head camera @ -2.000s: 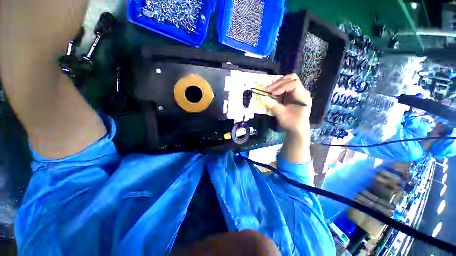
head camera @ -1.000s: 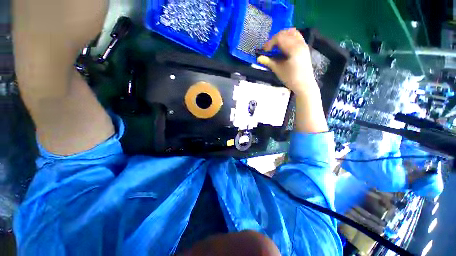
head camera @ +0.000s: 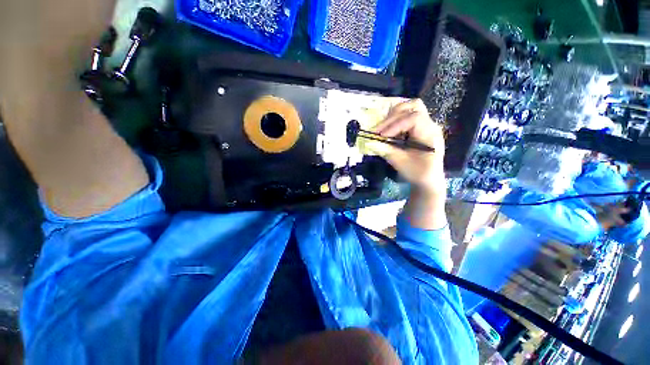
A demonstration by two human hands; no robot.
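Note:
My right hand is shut on a thin dark tweezers-like tool. The tool's tip is at a small black part on the white fixture plate. My fingers cover part of the plate's right side. A dark ring with a light centre lies at the plate's lower edge. The plate is on the right part of a flat black fixture, which also bears a tan ring. My left forearm reaches up the left side and out at the top; my left hand is out of the picture.
Two blue bins of small metal parts stand behind the fixture. A black tray and clear trays of round black parts are at right. Black bracket arms lie at upper left. A black cable crosses lower right. A person in blue is far right.
My right hand has moved from the right blue bin down to the white plate, with the tool's tip now at the small black part. The view has shifted slightly.

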